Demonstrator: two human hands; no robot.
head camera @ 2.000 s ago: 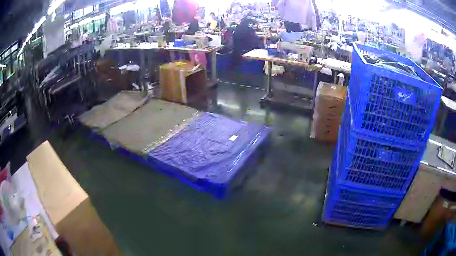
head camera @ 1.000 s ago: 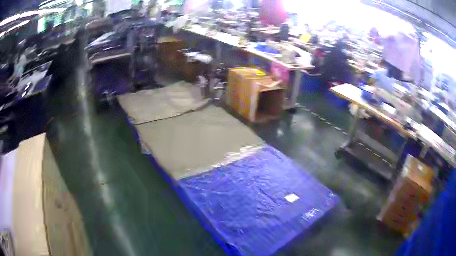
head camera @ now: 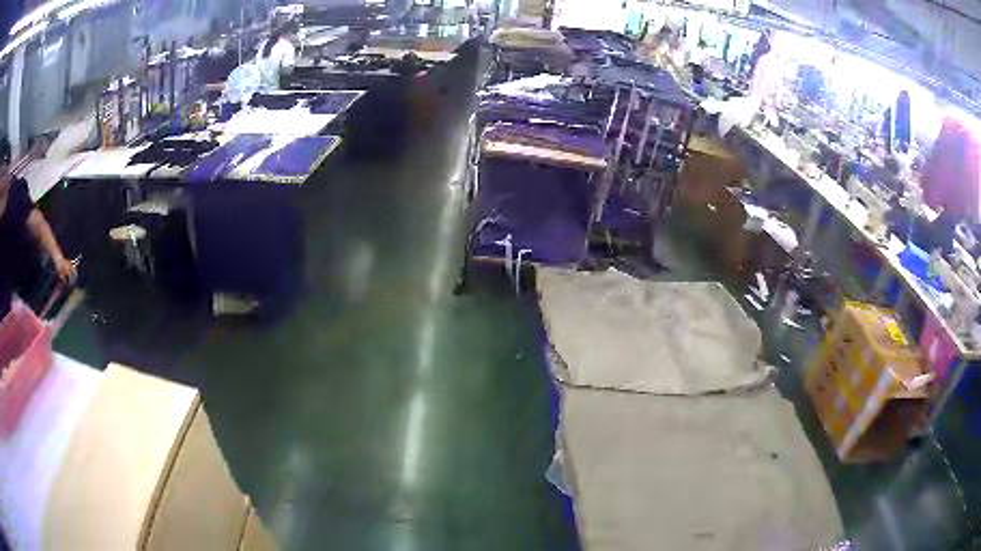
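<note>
Neither of my hands is in the picture. Nearest in front of me, at the lower right, lies a low flat stack covered with beige sheets (head camera: 688,457), with a blue edge along its left side. At the lower left is a tan cardboard box (head camera: 124,452) with its long flaps or panels. Beside it are a white surface (head camera: 54,441) and a pink bin or tray (head camera: 24,361), cut off by the left edge.
Green floor (head camera: 333,431) with a pale line runs ahead. A loaded rack (head camera: 538,205) stands beyond the beige stack. Worktables (head camera: 274,156) with dark panels stand at left, an open carton (head camera: 861,377) and sewing tables at right. A person's arm (head camera: 43,237) shows at the left edge.
The view has turned left. The stack has shifted right and its blue end has left the picture, as have the blue crates. The left worktables, pink bin and person have come into view.
</note>
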